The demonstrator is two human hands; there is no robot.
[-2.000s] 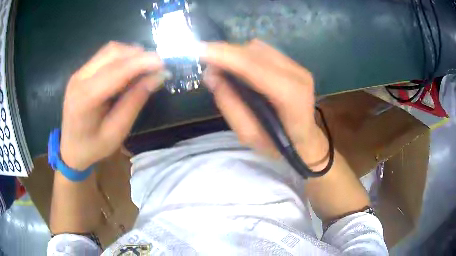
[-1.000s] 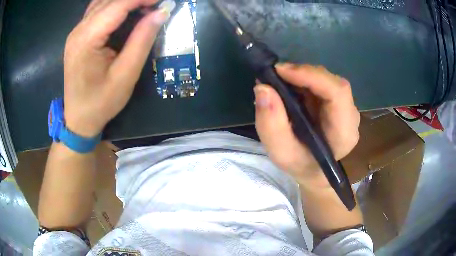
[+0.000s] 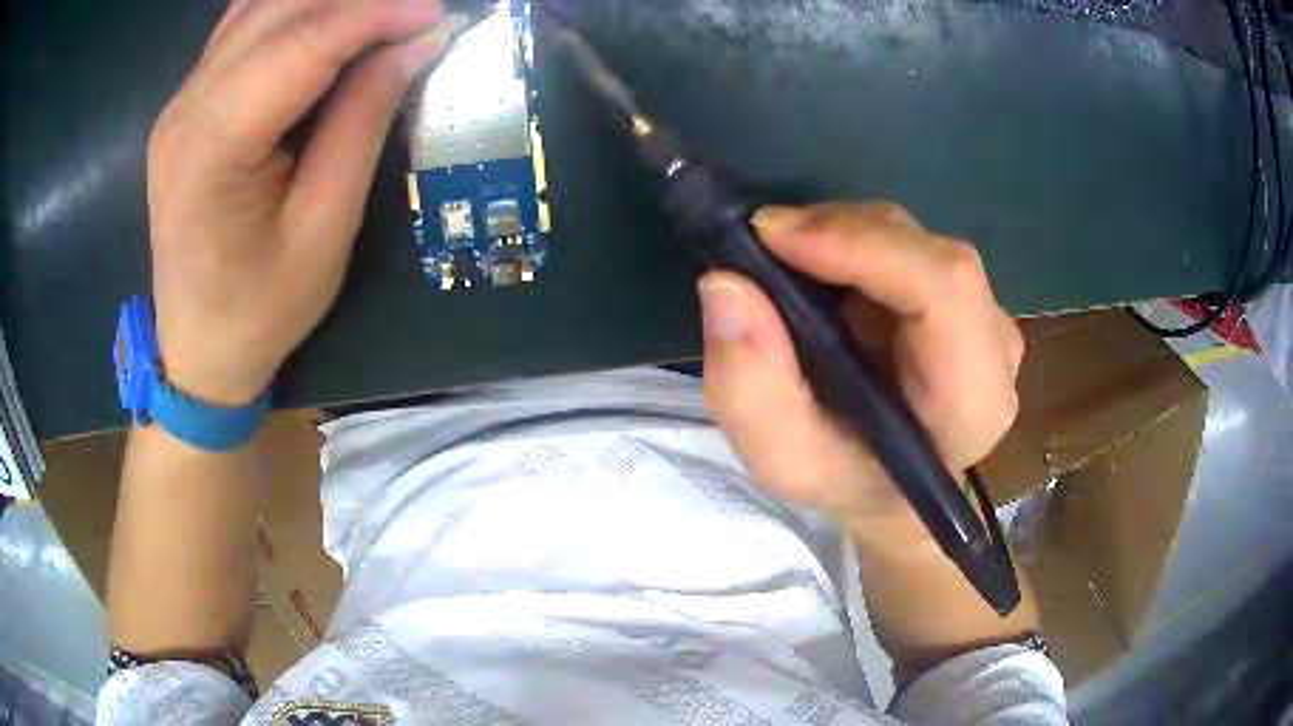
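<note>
The blue circuit board (image 3: pixel 479 185) lies on the dark green bench, sockets towards me; its silver-white area glares and its far end is cut off by the top edge. My left hand (image 3: pixel 291 185) is at the board's far left side, thumb and finger pinched together; whether a small part is between the fingertips cannot be told. My right hand (image 3: pixel 865 341) grips the black soldering iron (image 3: pixel 837 355) like a pen. The iron's metal tip points up and left towards the board's far right edge; the tip's end is blurred, so contact cannot be told.
The dark green bench (image 3: pixel 908 170) has its front edge close to my body. Black cables (image 3: pixel 1255 156) hang at the far right. Cardboard boxes (image 3: pixel 1106 426) stand below the bench at the right and left. A sliver of white sheets (image 3: pixel 14 411) shows at the left edge.
Since two seconds ago both hands have moved off the board's near end. The iron has swung round to point at the board's far end. In the last second the tip has moved left.
</note>
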